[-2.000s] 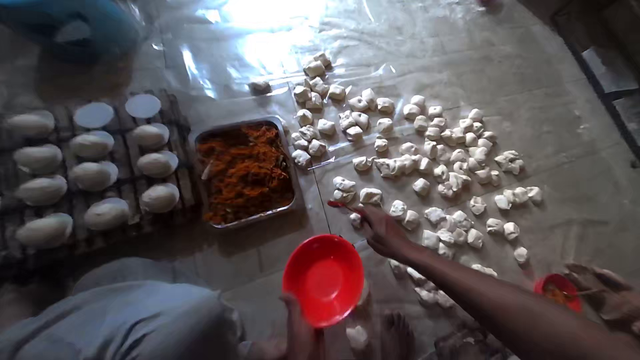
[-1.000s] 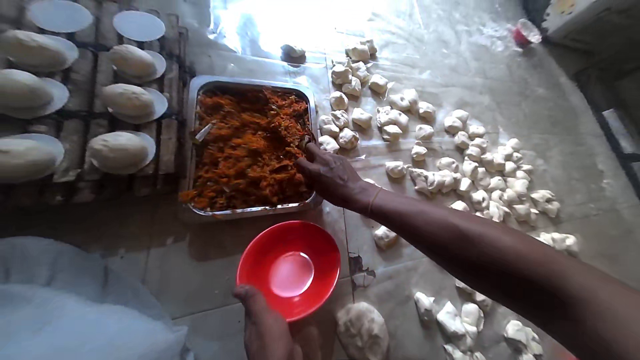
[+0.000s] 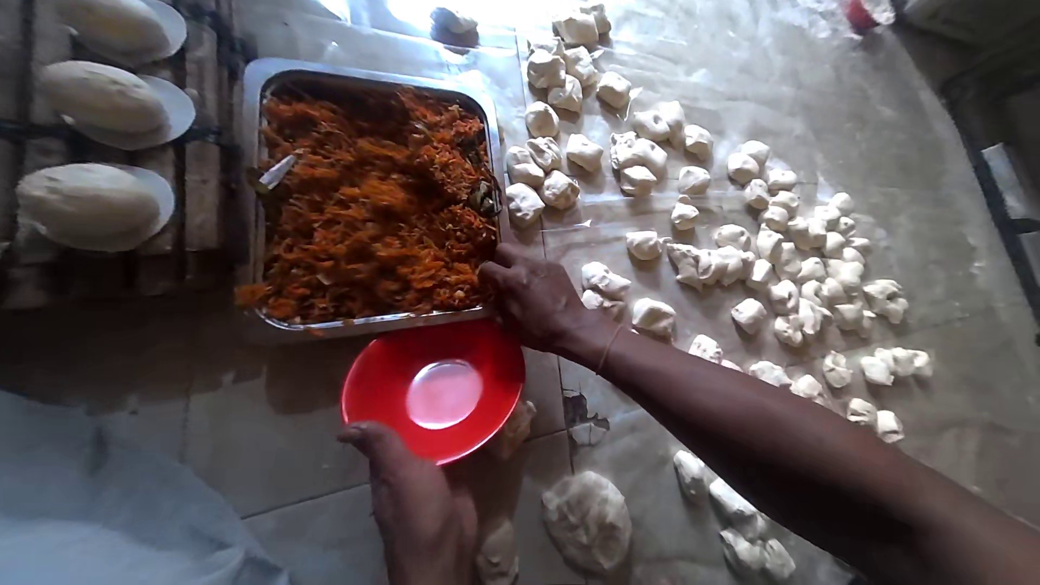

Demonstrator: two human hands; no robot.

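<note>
My left hand (image 3: 418, 504) grips the near rim of an empty red bowl (image 3: 435, 390), its thumb over the edge. The bowl lies close against the near side of a rectangular metal tray (image 3: 374, 325) full of shredded orange filling (image 3: 374, 203), which looks like carrot. My right hand (image 3: 532, 296) is at the tray's near right corner, with its fingers curled at the filling's edge; whether they hold anything is hidden. A flattened round of dough (image 3: 587, 520) lies on the floor to the right of my left hand.
Many small dough pieces (image 3: 780, 252) are spread over a clear plastic sheet on the tiled floor at the right. Shaped dough ovals (image 3: 93, 207) on white rounds rest on a slatted rack at the left. A dark lump (image 3: 453, 24) lies beyond the tray.
My right hand has gone from the dough pieces to the tray, and now sits at its near right corner. My left hand has brought the red bowl up against the tray. The view has moved closer.
</note>
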